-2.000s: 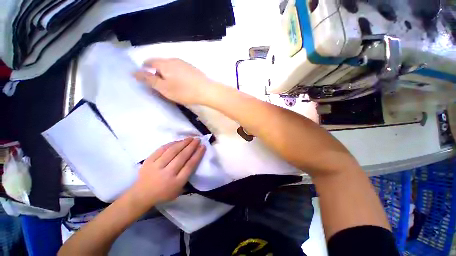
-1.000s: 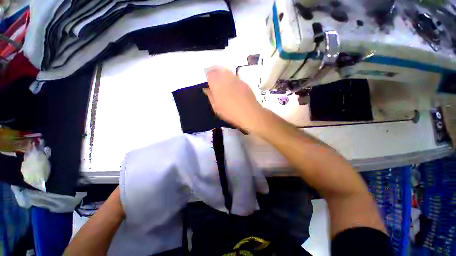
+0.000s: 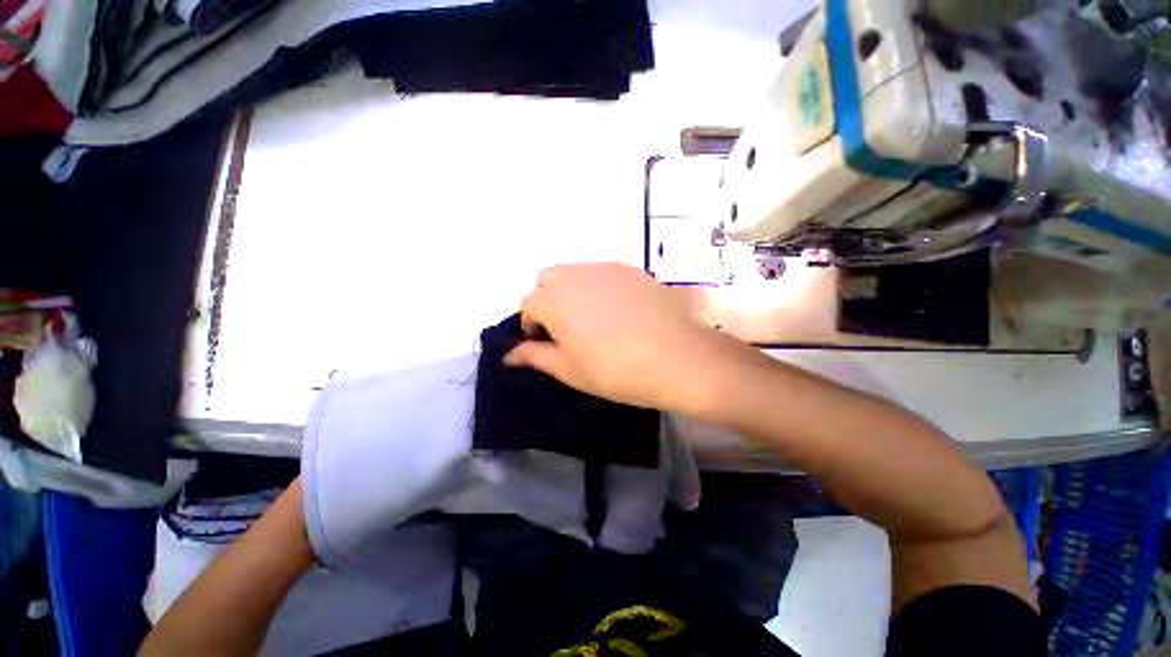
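Observation:
A small black piece [image 3: 565, 413] lies over a white-faced panel [image 3: 392, 430] at the table's front edge. My right hand [image 3: 597, 334] pinches the small black piece near its top edge. My left hand is hidden under the white-faced panel; only my left forearm shows below it. A narrow black strip [image 3: 595, 498] runs down the panel under the black piece. The sewing machine's needle area [image 3: 768, 263] is to the right of my right hand, apart from the cloth.
The machine head [image 3: 886, 128] stands at the upper right. A black fabric patch [image 3: 914, 302] lies on its bed. Stacked panels [image 3: 295, 45] and black pieces [image 3: 514, 49] lie at the back left. Blue baskets [image 3: 1107, 526] stand below the table's right edge.
The small black piece has moved from the tabletop towards me and onto the white-faced panel, with my right hand holding it. The view has shifted slightly.

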